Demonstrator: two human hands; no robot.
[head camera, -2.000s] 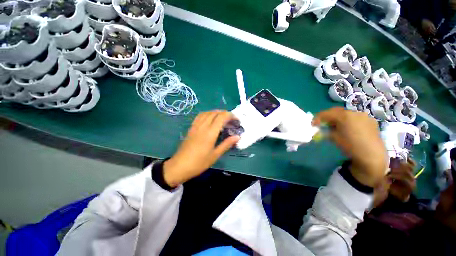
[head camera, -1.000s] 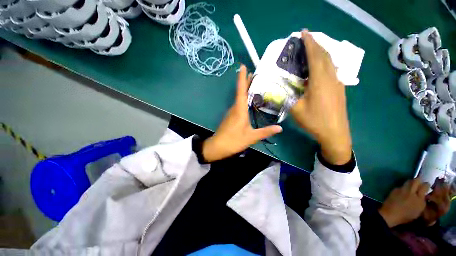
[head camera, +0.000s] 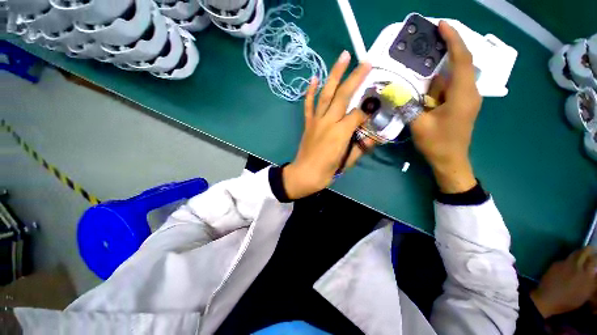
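The white camera body (head camera: 494, 62) lies on the green bench with its open round end towards me. Its black front panel (head camera: 419, 44) with round dots faces up, and a white antenna (head camera: 352, 29) points to the far side. Inside the round opening are a yellow patch, a silvery part (head camera: 381, 120) and a dark round part. My left hand (head camera: 327, 131) is at the left rim of the opening, its thumb by the dark part, and thin dark wires hang below it. My right hand (head camera: 452, 111) grips the body's right side, fingers beside the panel.
A tangled heap of pale sealing rings (head camera: 285, 55) lies left of the body. Stacked white housings (head camera: 124, 29) stand at the far left, more shells (head camera: 581, 69) at the right edge. A small white piece (head camera: 406, 167) lies near me. Another person's hand (head camera: 566, 284) is at lower right. A blue stool (head camera: 111, 239) stands lower left.
The body has turned so its open round end faces me, and the rear cover is no longer seen in my left hand. My left hand has moved onto the opening's rim. The view has shifted.
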